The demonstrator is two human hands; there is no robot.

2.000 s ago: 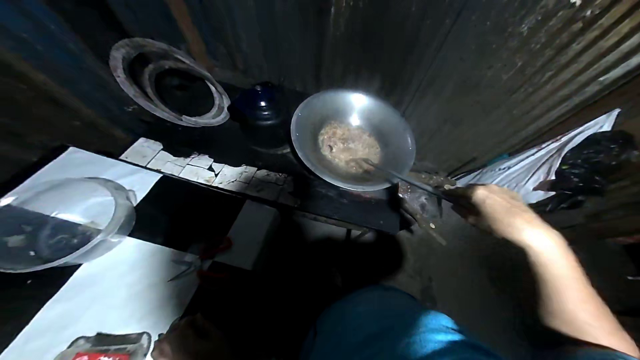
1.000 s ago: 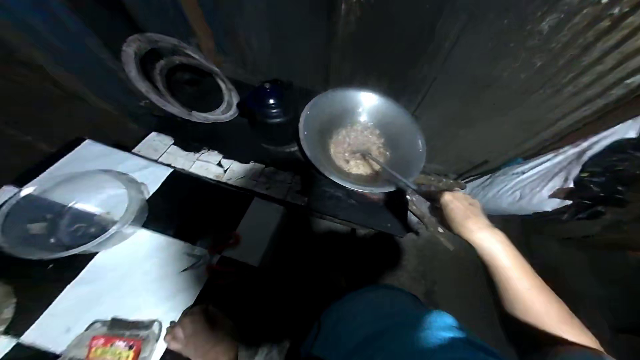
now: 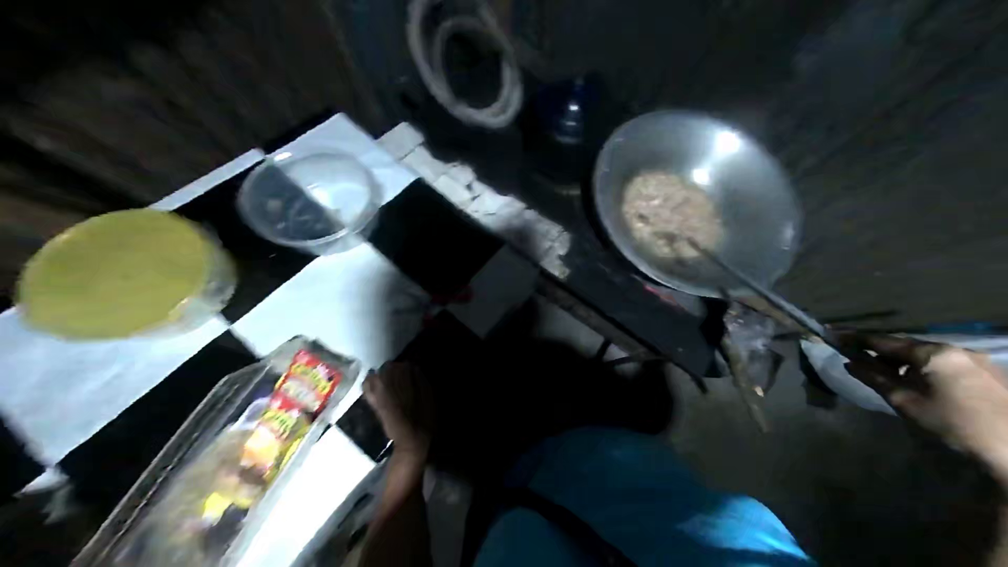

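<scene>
My right hand [image 3: 921, 386] is closed around the handle of a metal cooking utensil [image 3: 776, 301], whose far end dips into pale, chunky food [image 3: 669, 213] in a wide metal wok [image 3: 756, 189]. The wok rests at the dark stove ledge on the right. My left hand [image 3: 402, 405] lies at the edge of the black-and-white checkered tabletop, beside a clear plastic container [image 3: 169, 461] with red and yellow packets [image 3: 295, 394]; its fingers are in shadow and blurred, so its hold is unclear.
A round tub with a yellow lid [image 3: 118, 272] and a clear bowl [image 3: 358, 189] stand on the checkered table. Pale blocks [image 3: 465, 189] line the ledge. Behind are metal rings [image 3: 504, 87] and a dark blue-topped vessel [image 3: 567, 118]. Sticks [image 3: 744, 374] jut out below the wok.
The view has swung left, bringing in the yellow-lidded tub and more of the packet container. My right hand has kept hold of the utensil. My left hand shows more fully at the table edge.
</scene>
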